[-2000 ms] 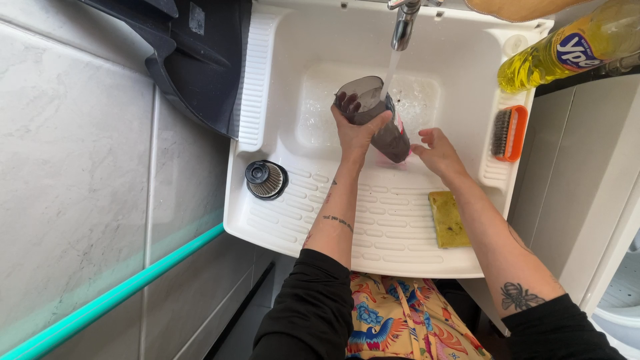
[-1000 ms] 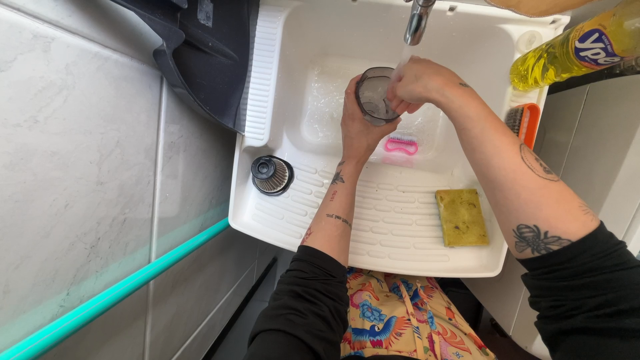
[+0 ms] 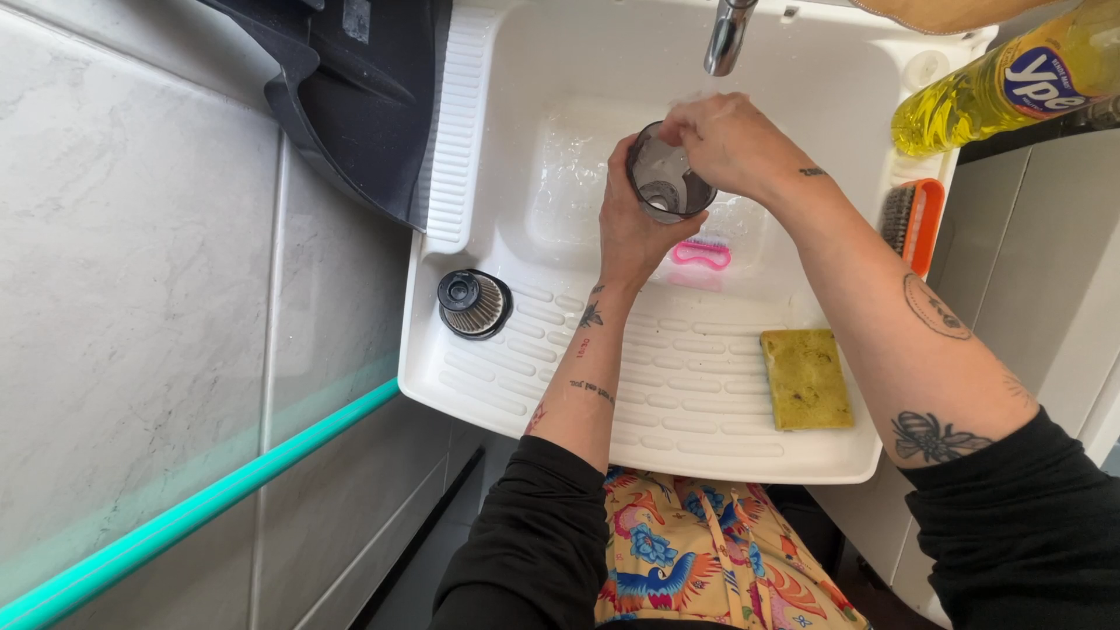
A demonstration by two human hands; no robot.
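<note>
My left hand (image 3: pixel 632 232) grips a smoky translucent plastic container (image 3: pixel 665 179) over the basin of a white laundry sink (image 3: pixel 560 114), its open mouth facing up toward me. At the container's rim is my right hand (image 3: pixel 722 140), its fingertips bent over the edge under the faucet (image 3: pixel 729 39); whether they hold anything is hidden. A pink-handled small brush (image 3: pixel 702 254) lies in the basin just below the container. On the ribbed ledge, a pleated filter (image 3: pixel 473 303) with a black cap stands at left, and a worn yellow-green sponge (image 3: pixel 806 379) lies at right.
An orange scrub brush (image 3: pixel 925 226) and a bottle of yellow detergent (image 3: pixel 980 92) are on the sink's right side. A dark plastic part (image 3: pixel 367 105) leans at the left edge. A turquoise pole (image 3: pixel 210 499) slants along the tiled wall (image 3: pixel 131 262).
Two seconds ago the container was tilted in my left hand and my right hand was apart from it. My right hand has since moved to its rim, and the pink brush has come into view.
</note>
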